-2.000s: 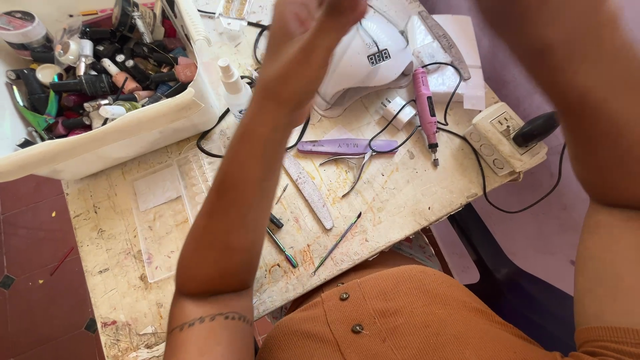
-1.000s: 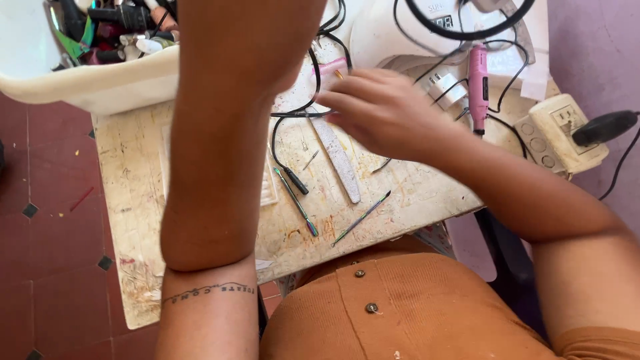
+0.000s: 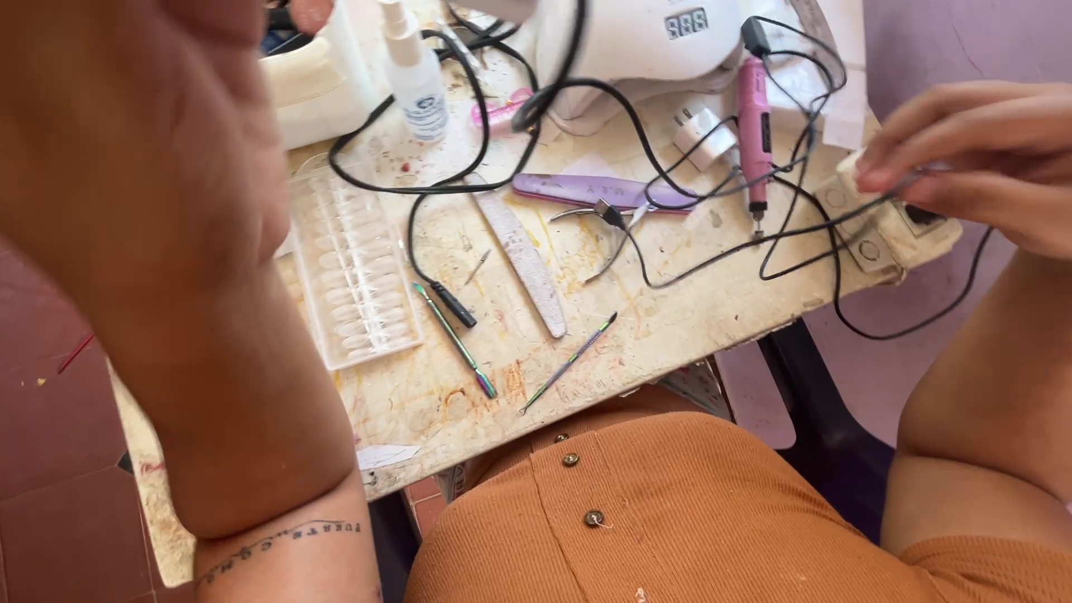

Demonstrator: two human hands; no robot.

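Observation:
My right hand (image 3: 980,159) pinches a thin black cable (image 3: 729,251) between thumb and fingers, over the white power outlet box (image 3: 867,213). My left hand (image 3: 193,109) is raised close to the camera at the upper left; its fingers are mostly cut off, so its grip cannot be seen. Between the hands, black cords loop over a lilac nail file (image 3: 561,190), metal nippers (image 3: 578,215) and a pink electric nail drill (image 3: 755,134). A grey nail file (image 3: 523,260), a metal cuticle pusher (image 3: 456,339) and a slim double-ended tool (image 3: 569,362) lie on the worn table.
A clear box of nail tips (image 3: 360,276) lies beside my left forearm. Behind are a spray bottle (image 3: 414,79), a white bin (image 3: 314,92) and a white nail lamp (image 3: 636,42) with a display. A plug adapter (image 3: 703,134) sits near the drill.
My right hand has moved from over the table's middle to the right. More black cable now lies across the files and nippers. The box of nail tips is more exposed.

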